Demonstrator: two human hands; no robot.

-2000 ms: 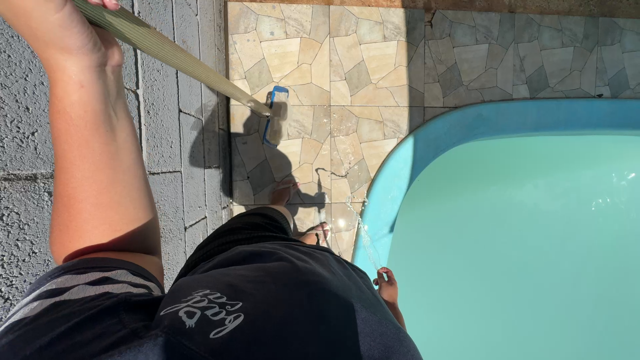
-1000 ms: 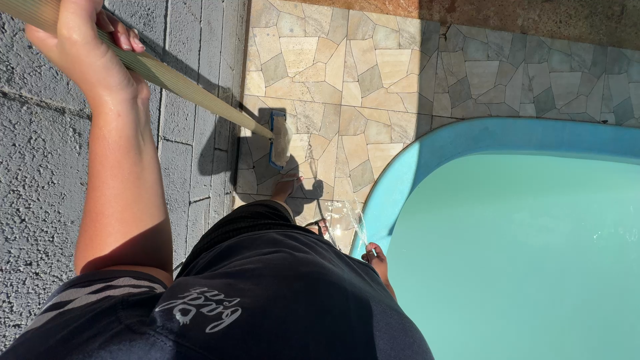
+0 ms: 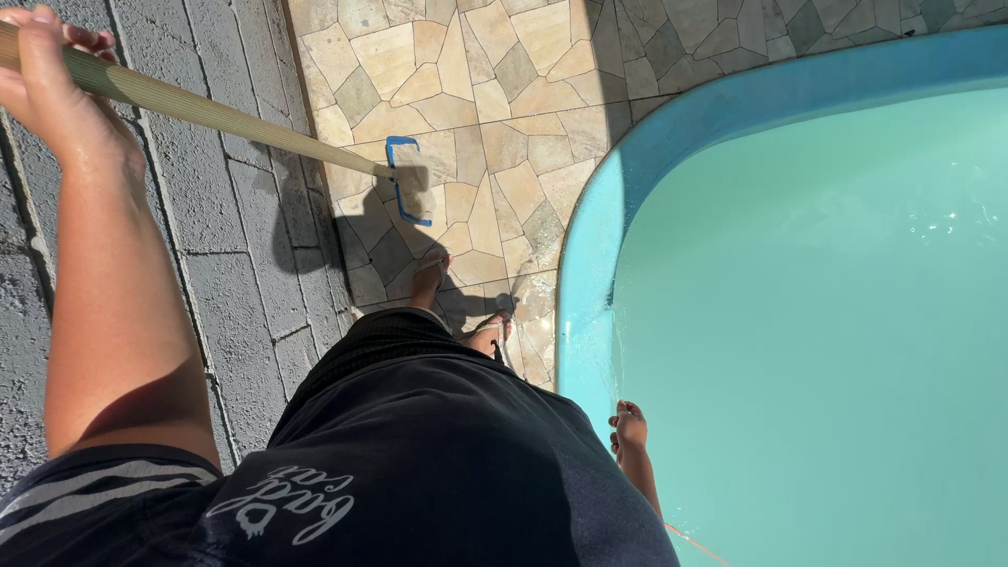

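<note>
My left hand (image 3: 59, 90), raised at the upper left, is closed around the ribbed, pale pole (image 3: 228, 118) of a pool skimmer. The pole slants down to the skimmer's blue-framed net (image 3: 410, 181), which is over the stone tiles in front of my feet. Low on the right, my right hand (image 3: 628, 425) is over the pool's inner edge, its fingers curled around what appears to be a hose end, mostly hidden. A thin spray of water leaves it along the pool rim (image 3: 587, 315). A thin orange hose (image 3: 697, 542) shows behind that arm.
A grey block wall (image 3: 228, 283) runs close along my left side. The pool (image 3: 811, 315), full of cloudy green water, lies to the right. Between them is a strip of stone-patterned tiles (image 3: 543, 150), partly wet. My feet (image 3: 492, 335) in flip-flops stand on it.
The net has turned to show more of its frame. My right hand has shifted from beside the pool rim to over the water, and its spray falls less on the tiles than a second ago.
</note>
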